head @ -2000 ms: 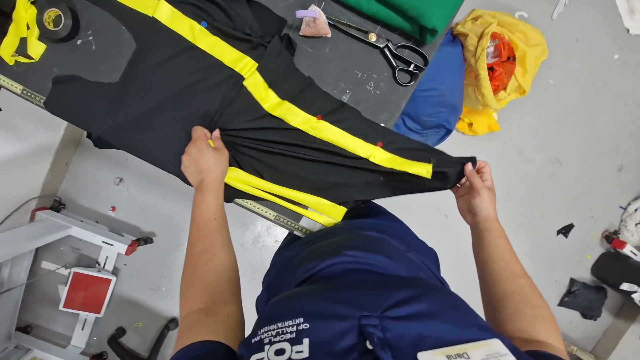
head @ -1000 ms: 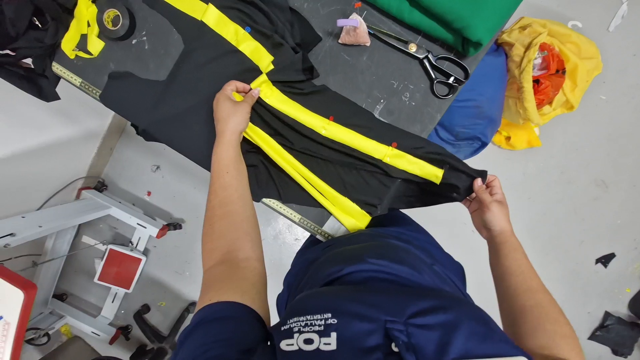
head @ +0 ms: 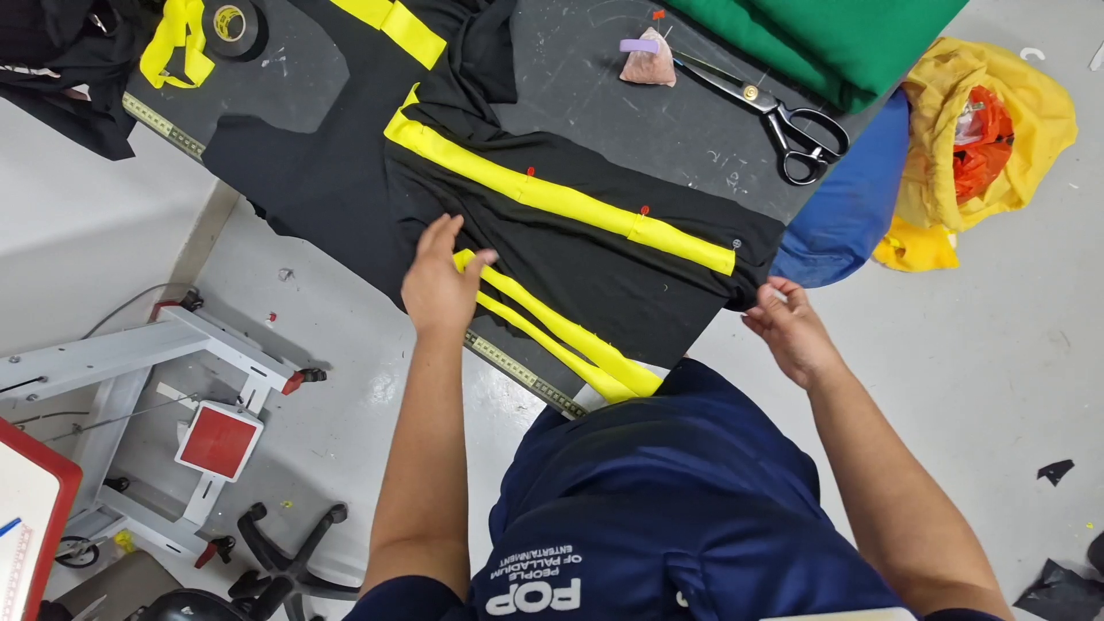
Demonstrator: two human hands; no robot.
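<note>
Black stretch fabric (head: 319,181) lies over the dark tabletop, carrying a bright yellow strip (head: 578,207) fixed with red-headed pins. A second, looped yellow strip (head: 552,323) hangs along the near edge. My left hand (head: 444,280) rests over the fabric at that loop's upper end, fingers spread. My right hand (head: 789,328) pinches the fabric's dark end at the table's right corner. Beyond the fabric lie black-handled fabric shears (head: 768,108), partly under green cloth, and a small pink pincushion (head: 649,65) with pins and a lilac clip.
Green cloth (head: 828,43) covers the far right of the table. A roll of black tape (head: 233,28) and a yellow ribbon (head: 177,47) lie at left. A measuring tape (head: 517,371) runs along the near edge. Blue and yellow bags (head: 931,155) stand on the floor at right.
My left hand has let go of the yellow strip it pinched one second ago and moved lower over the fabric. The upper yellow strip's left end now lies apart from the strip beyond it.
</note>
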